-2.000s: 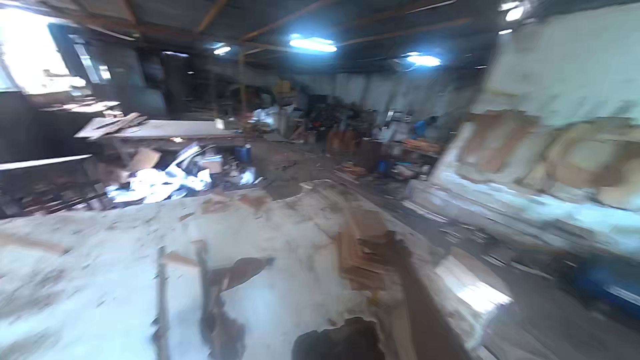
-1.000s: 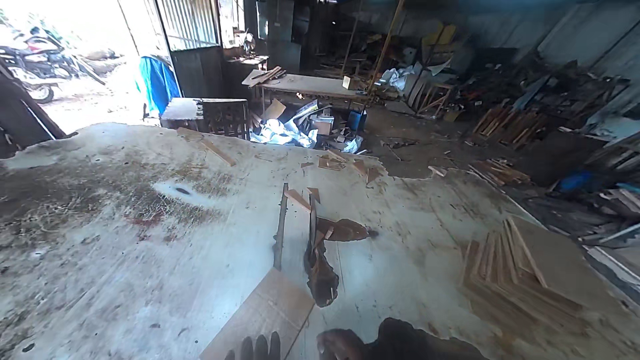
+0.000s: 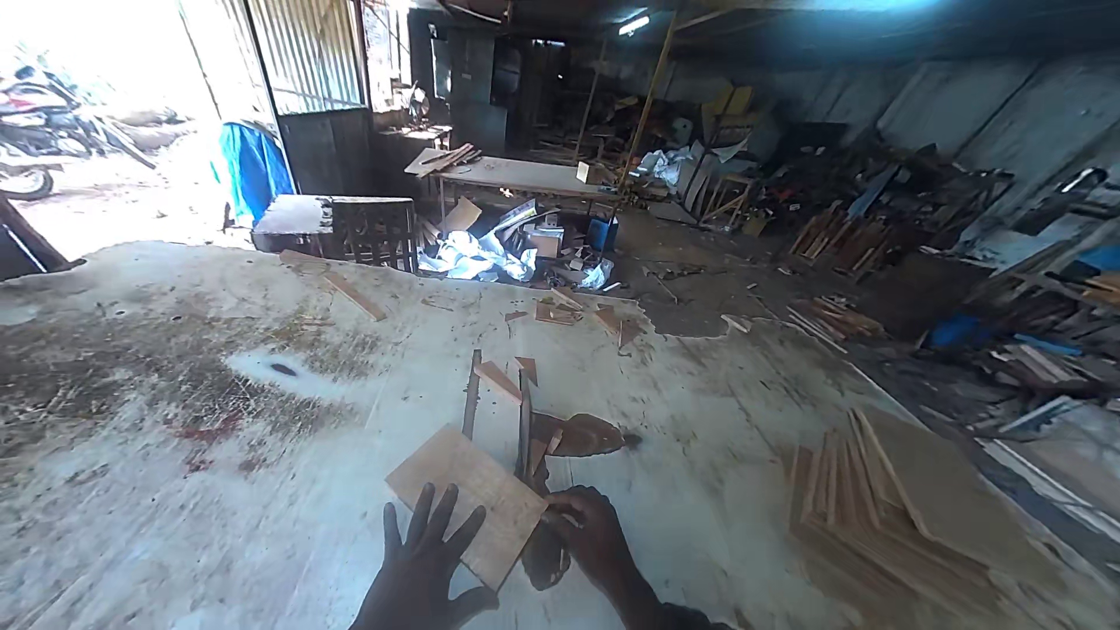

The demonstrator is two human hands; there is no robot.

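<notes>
A thin rectangular wooden panel (image 3: 477, 499) lies at an angle near the middle of a worn, stained work table (image 3: 350, 437). My left hand (image 3: 429, 560) rests flat on its lower left part with the fingers spread. My right hand (image 3: 586, 525) has its thumb and fingertips closed at the panel's right corner. Just beyond the panel are two narrow dark strips (image 3: 472, 394), small triangular wood offcuts (image 3: 499, 381) and a dark brown flat piece (image 3: 591, 435). A dark rounded object (image 3: 546, 560), partly hidden, sits beneath my right hand.
A stack of wooden pieces (image 3: 875, 507) lies on the table's right side. Thin wood scraps (image 3: 354, 295) lie near the far edge. Beyond are a second table (image 3: 516, 175), crumpled white sheeting (image 3: 477, 255) and piled wood (image 3: 840, 236). A motorcycle (image 3: 61, 122) stands outside at the left.
The view has swung left since two seconds ago. Both hands have come further into view, and the panel now lies more to the left of the dark rounded object, with my right hand at its corner.
</notes>
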